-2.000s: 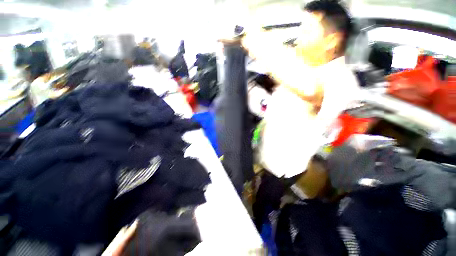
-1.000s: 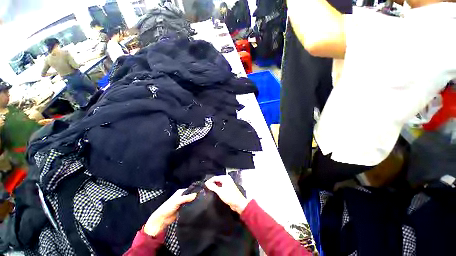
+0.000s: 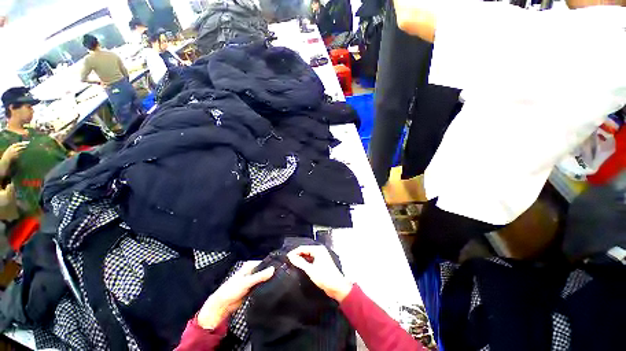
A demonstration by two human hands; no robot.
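A black garment piece (image 3: 295, 308) hangs from my two hands at the bottom centre, over the near edge of the heap. My left hand (image 3: 237, 291) pinches its upper edge from the left. My right hand (image 3: 319, 271) pinches the same edge from the right, its thumb and finger close together. Whether a small tool is in my right fingers cannot be told. The large navy heap (image 3: 185, 185) with black-and-white checked lining (image 3: 271, 175) lies just beyond my hands.
The white table (image 3: 371, 240) runs along the heap, with small dark items at its near right end. A person in a white top (image 3: 522, 116) stands at the right holding dark cloth (image 3: 396, 89). More navy garments (image 3: 515, 308) lie lower right. A blue bin (image 3: 362, 113) stands behind.
Over the last second my hands stay on the garment edge with little movement. The person in white has shifted the dark cloth leftward. Two seconds ago the view was turned and blurred.
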